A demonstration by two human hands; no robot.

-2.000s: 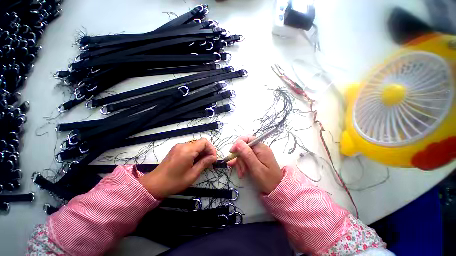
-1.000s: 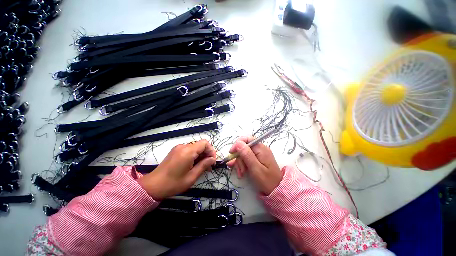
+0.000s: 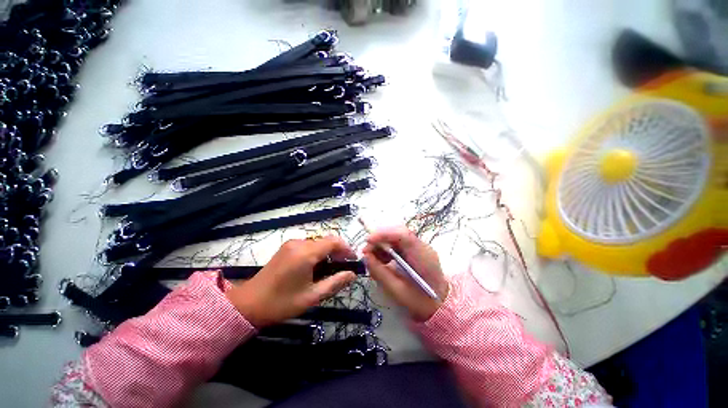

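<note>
My left hand (image 3: 299, 279) holds the right end of a black webbing strap (image 3: 239, 272) between thumb and fingers, the strap lying roughly level across the table. My right hand (image 3: 403, 271) is beside that end, with its fingertips close to my left fingertips. It holds a slim silver-grey hand tool (image 3: 413, 275) that lies slanted across the fingers, its silver end toward my wrist. The strap end between the fingertips is mostly hidden. More black straps with D-rings (image 3: 298, 157) lie in a pile beyond my hands, and others lie under my forearms.
A large dark heap of ringed straps (image 3: 32, 143) is at far left. Dark thread waste (image 3: 447, 191) and a reddish cord (image 3: 519, 239) lie right of centre. A black item (image 3: 473, 51) is at upper right. A yellow fan (image 3: 631, 171) stands at right, near the table's curved edge (image 3: 654, 325).
The tool in my right hand has swung from pointing away and up-right to slanting back toward my wrist. My left fingers have shifted slightly. The whole view has moved a little, with the table contents lower.
</note>
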